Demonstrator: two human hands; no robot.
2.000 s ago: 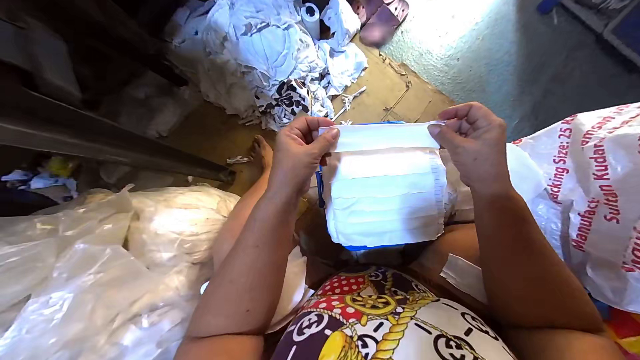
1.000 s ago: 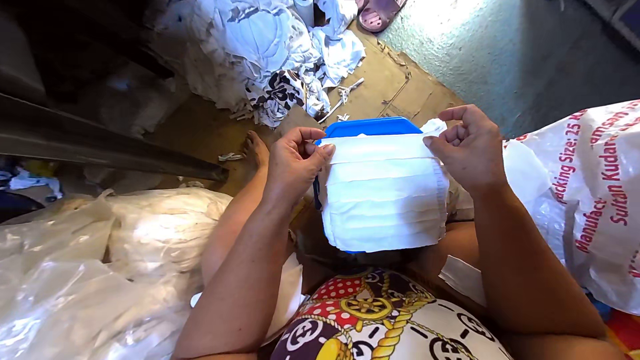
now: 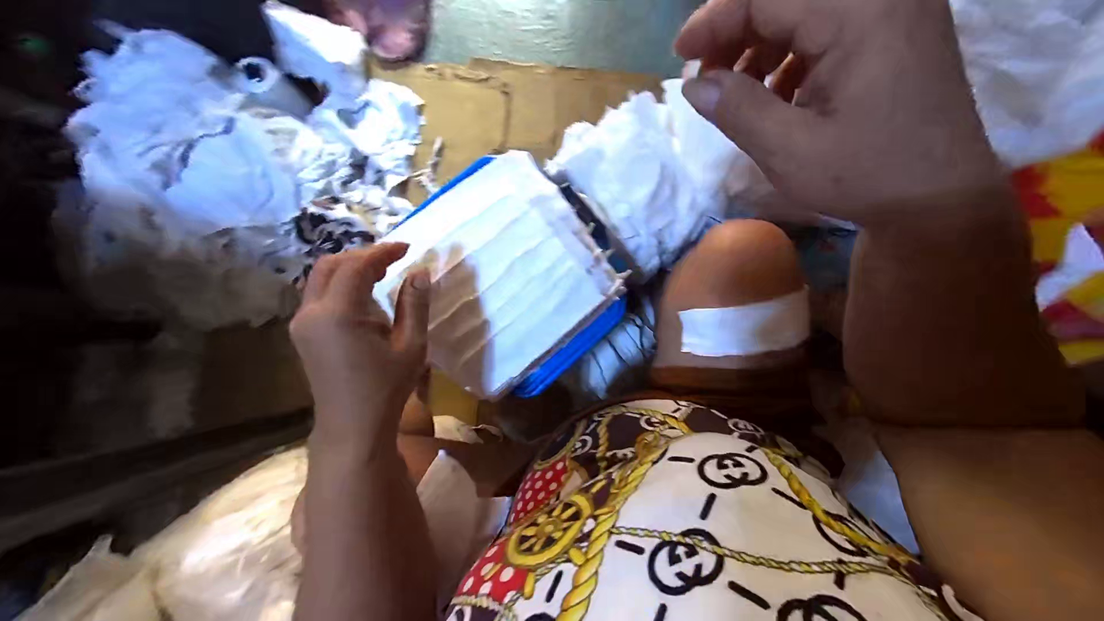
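Observation:
Overlapping white fabric strips (image 3: 526,250) cover a blue board (image 3: 569,349), which lies tilted in front of my lap. At its left edge is my left hand (image 3: 366,319), thumb and fingers apart; whether it touches the strips cannot be told. My right hand (image 3: 802,95) is raised at the upper right, with a small white piece (image 3: 692,69) pinched between thumb and finger. A single white strip (image 3: 746,326) lies across the leg just below the bare knee.
White cloth scraps (image 3: 198,164) and a white roll (image 3: 256,76) lie at upper left. More white cloth (image 3: 647,172) sits beyond the board. Cardboard (image 3: 466,103) covers part of the floor. A pale plastic bag (image 3: 233,535) is at lower left.
My hands have moved apart; both were at the board's top edge before. The right hand has risen away from it. The board now sits turned at an angle. The view has shifted.

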